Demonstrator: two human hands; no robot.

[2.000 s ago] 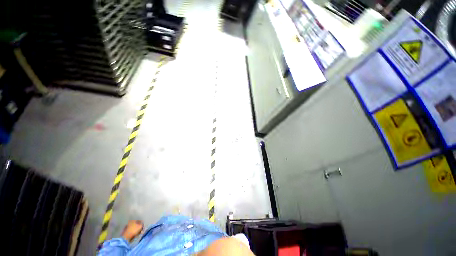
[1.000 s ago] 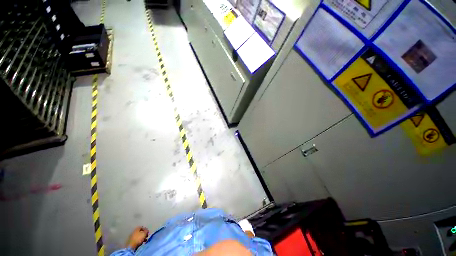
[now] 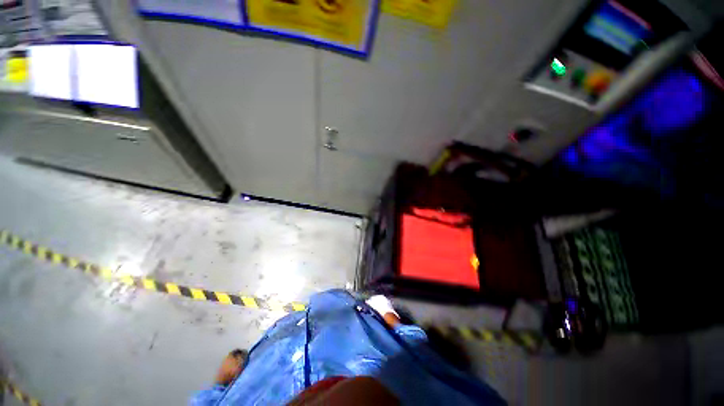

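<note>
My left hand (image 3: 231,366), bare and small, hangs beside the blue smock at the lower left. Its fingers are blurred and I cannot tell whether it holds anything. My right hand (image 3: 381,305) wears a white glove and is partly hidden against the smock, near the front edge of a black bin (image 3: 385,252). Its fingers cannot be made out. A flat orange-red sheet (image 3: 437,250) lies in the bin. A dark tray with green boards (image 3: 595,273) is to the right of the bin.
Grey cabinets (image 3: 262,103) stand in front. A control panel (image 3: 583,75) with a screen and lit green button is at the upper right, beside a violet-lit machine area (image 3: 651,127). Yellow-black tape (image 3: 186,291) crosses the grey floor.
The view has swung right, from the aisle to the bin, control panel and violet light. The racks have left the picture. Both hands remain low beside the body.
</note>
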